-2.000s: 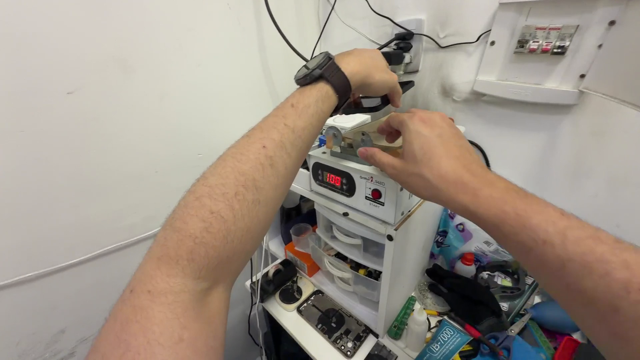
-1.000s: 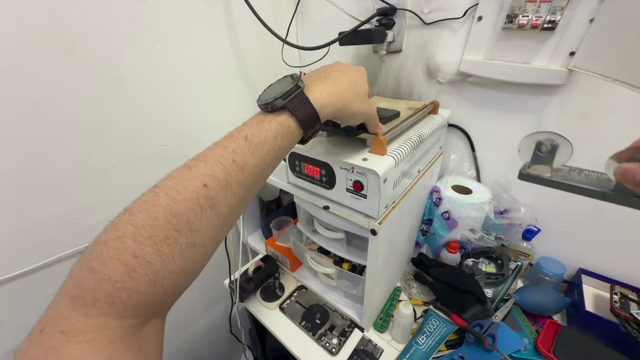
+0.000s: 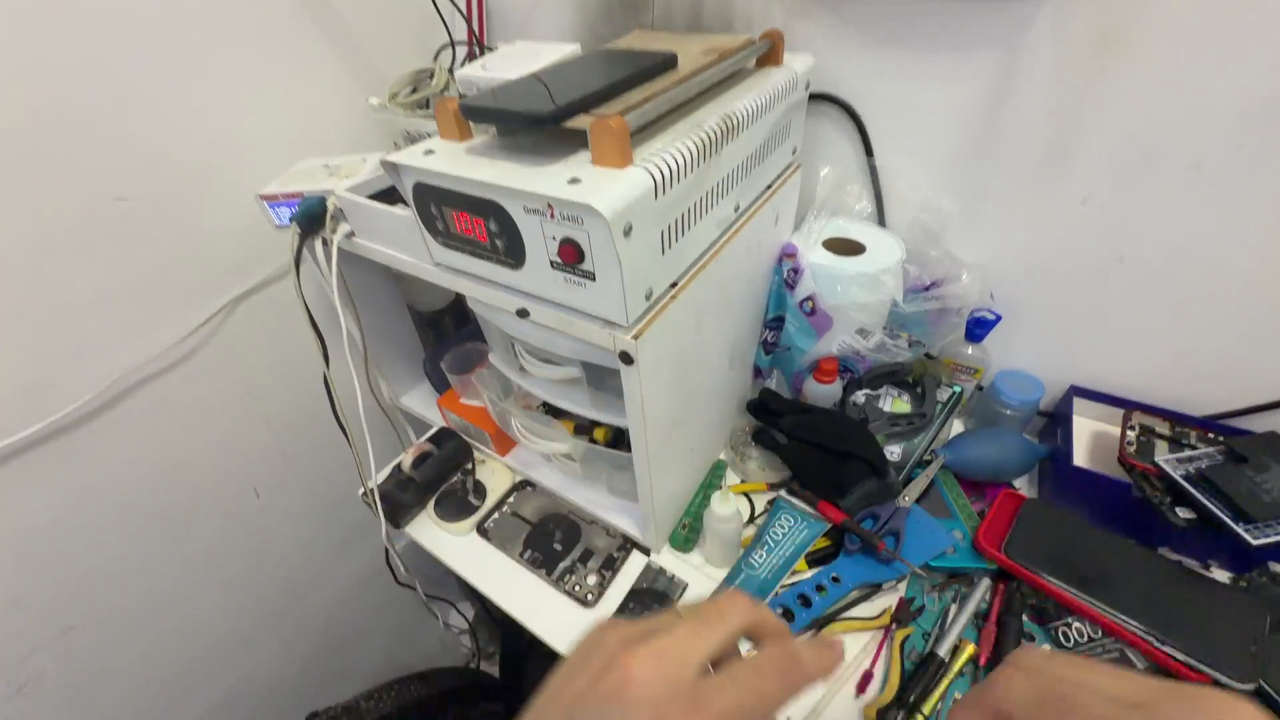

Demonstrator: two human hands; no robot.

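Note:
At the bottom middle, my left hand (image 3: 680, 665) is blurred over the bench edge, near the pliers; whether it holds something cannot be told. My right hand (image 3: 1080, 690) shows only in part at the bottom right, beside pens and tweezers, its fingers out of sight. A dark smartphone (image 3: 575, 88) lies flat on the heating plate (image 3: 690, 65) of a white screen separator machine (image 3: 590, 200), between orange posts. The machine's red display reads 100. It stands on a white cabinet (image 3: 710, 350), well beyond both hands.
An opened phone housing (image 3: 560, 540) lies on the white bench below clear drawers (image 3: 560, 370). To the right are a paper roll (image 3: 855, 265), a black glove (image 3: 830, 450), blue-handled scissors (image 3: 900, 520), a glue box (image 3: 775, 550), a blue air blower (image 3: 990, 453) and a red-framed phone (image 3: 1130, 590).
My left hand has left the machine's top and come down to the bench. My right hand has also lowered; the metal clamp piece with a round suction cup beside it is out of view. The view has shifted.

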